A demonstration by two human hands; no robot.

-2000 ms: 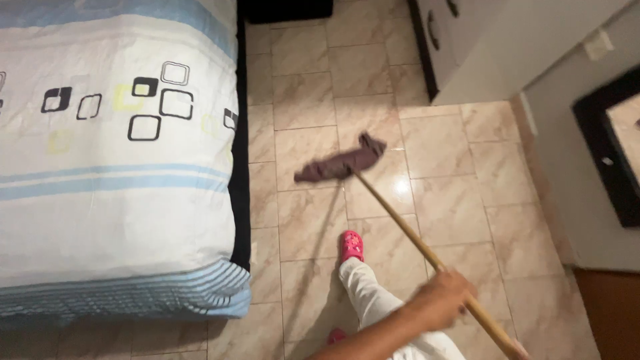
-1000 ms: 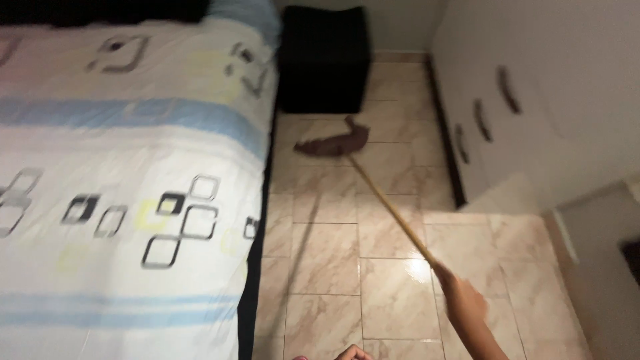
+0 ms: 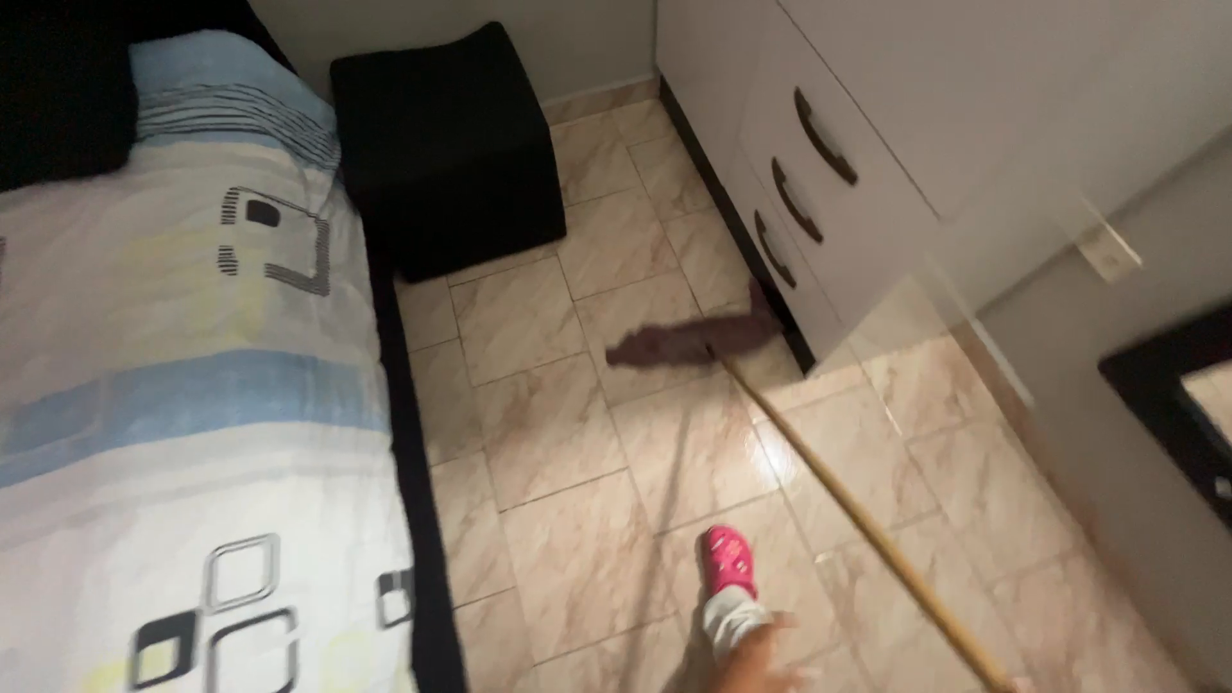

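Observation:
A dark mauve cloth (image 3: 688,344) is draped over the head of a floor squeegee or mop on the tiles, one end against the base of the drawer unit. Its wooden handle (image 3: 866,520) slants down to the lower right. Only a sliver of my right hand (image 3: 1009,685) shows at the bottom edge, around the handle. My left hand (image 3: 765,659), blurred, is left of the handle and apart from it, fingers spread. Just above it is a foot in a pink clog (image 3: 730,560). The cloth hides the tool's head.
A bed (image 3: 318,491) with a patterned cover runs along the left. A black cube-shaped stool (image 3: 452,154) stands beside it by the wall. White drawers (image 3: 866,231) with dark handles are on the right, and beyond them a wall socket (image 3: 1109,252) and a black-framed item (image 3: 1169,395). Marbled tiles (image 3: 558,433) lie between.
The cloth-covered head has moved from near the black stool to the base of the drawers. My right hand, seen higher along the handle one second ago, is now at the bottom edge.

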